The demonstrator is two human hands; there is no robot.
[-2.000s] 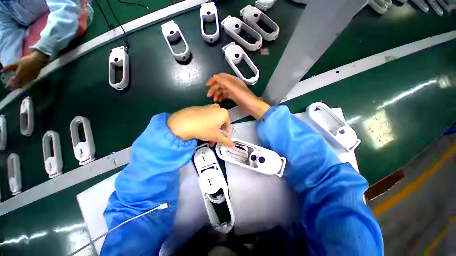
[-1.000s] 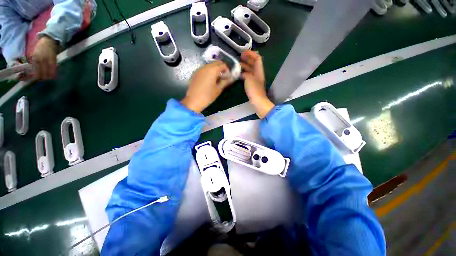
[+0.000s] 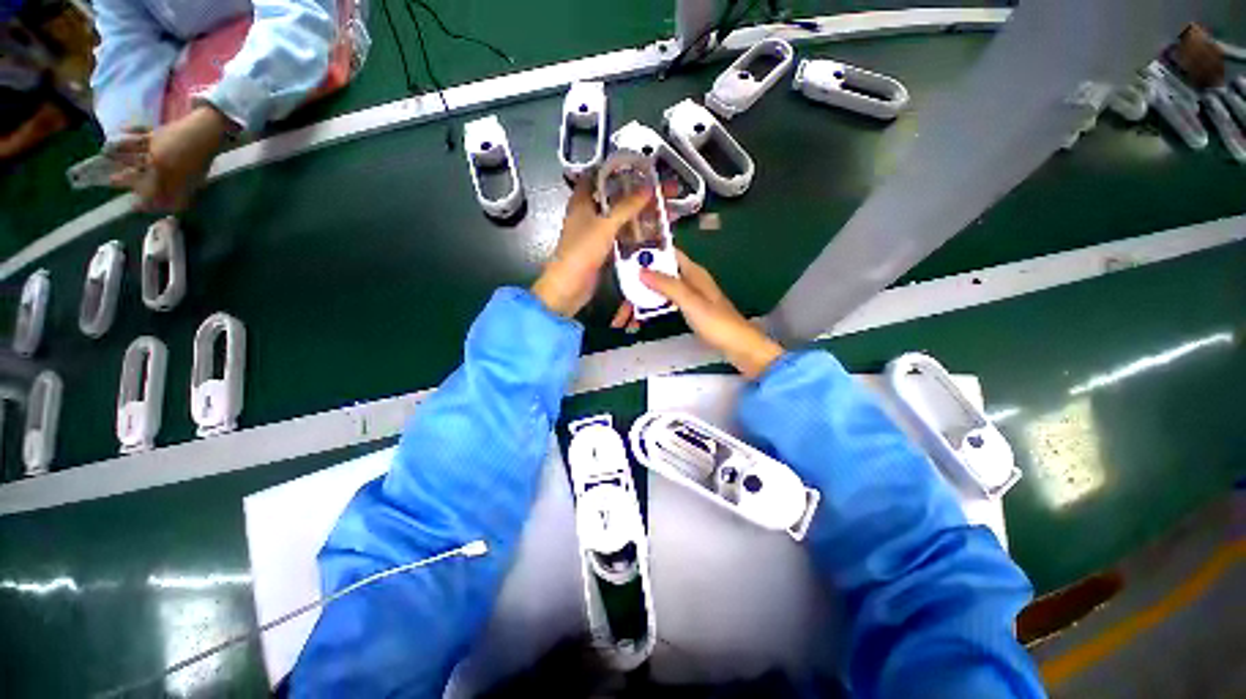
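A white oval housing shell (image 3: 637, 232) is held up over the green belt, its dark round dot near the lower end. My left hand (image 3: 584, 246) grips its left side near the upper part. My right hand (image 3: 690, 294) grips its lower end with the thumb on top. Whether a small part is also in my fingers I cannot tell. The parts holder housing (image 3: 724, 471) lies tilted on the white sheet (image 3: 711, 601), with pale pieces in its slot. The long narrow housing (image 3: 608, 539) lies lengthwise to its left.
A spare housing (image 3: 952, 423) lies at the sheet's right edge. More shells lie on the green belt (image 3: 342, 287) ahead and left. A grey post (image 3: 929, 178) slants at the right. A person's hand (image 3: 178, 157) holds a pale part at the upper left. A white cord (image 3: 369, 587) crosses my left sleeve.
Both hands have moved from over the holder housing out over the belt and hold a shell taken from there. The shell has been turned so its dotted end points toward me. The view has shifted.
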